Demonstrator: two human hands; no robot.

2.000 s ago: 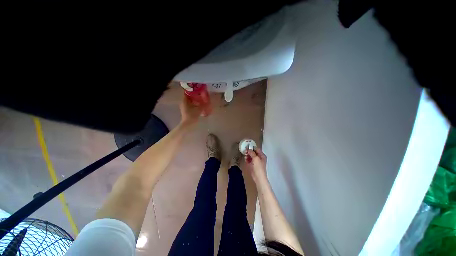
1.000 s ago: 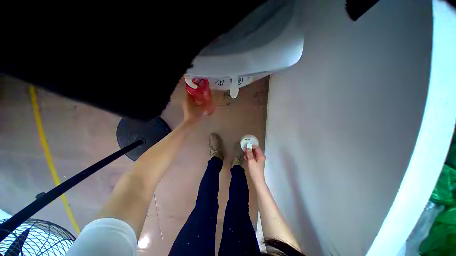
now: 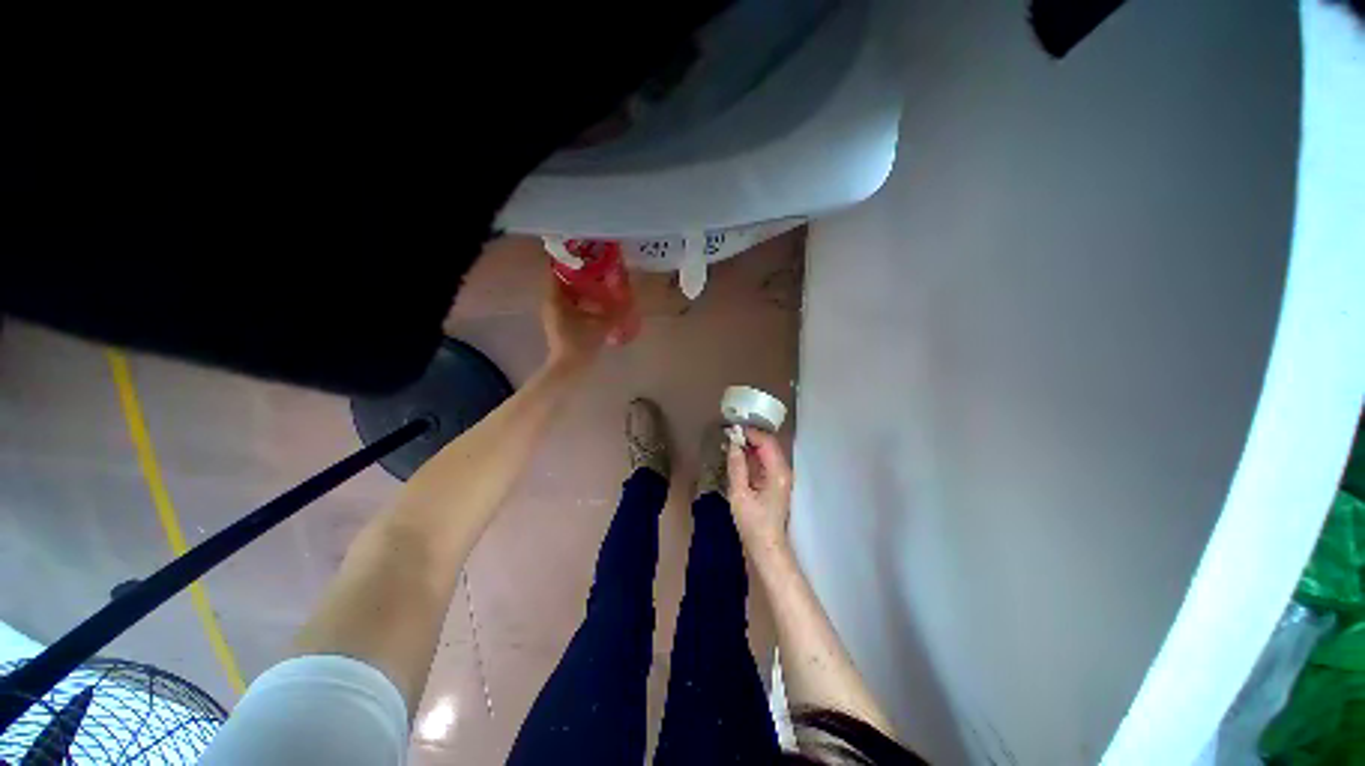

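Observation:
The clear pink-red drinking bottle [image 3: 602, 280] is at upper centre, just below the edge of a white basin or dispenser [image 3: 719, 187]. My left hand [image 3: 570, 323] is closed around it, the arm reaching up from the lower left. The bottle's top is close under a white spout-like part [image 3: 693, 267]; whether they touch I cannot tell. The white round bottle lid [image 3: 755, 406] is tilted, in the fingers of my right hand [image 3: 761, 464], near the wall.
A black round stand base [image 3: 434, 404] with a pole is on the floor at left, a fan cage [image 3: 113, 715] at lower left. A grey-white wall [image 3: 1033, 404] fills the right. Green plastic bags [image 3: 1317, 644] lie at far right. Black material covers the upper left.
The lid in my right hand has tilted from face-on to nearly edge-on. My left hand and the bottle stay in about the same place. The view has shifted slightly.

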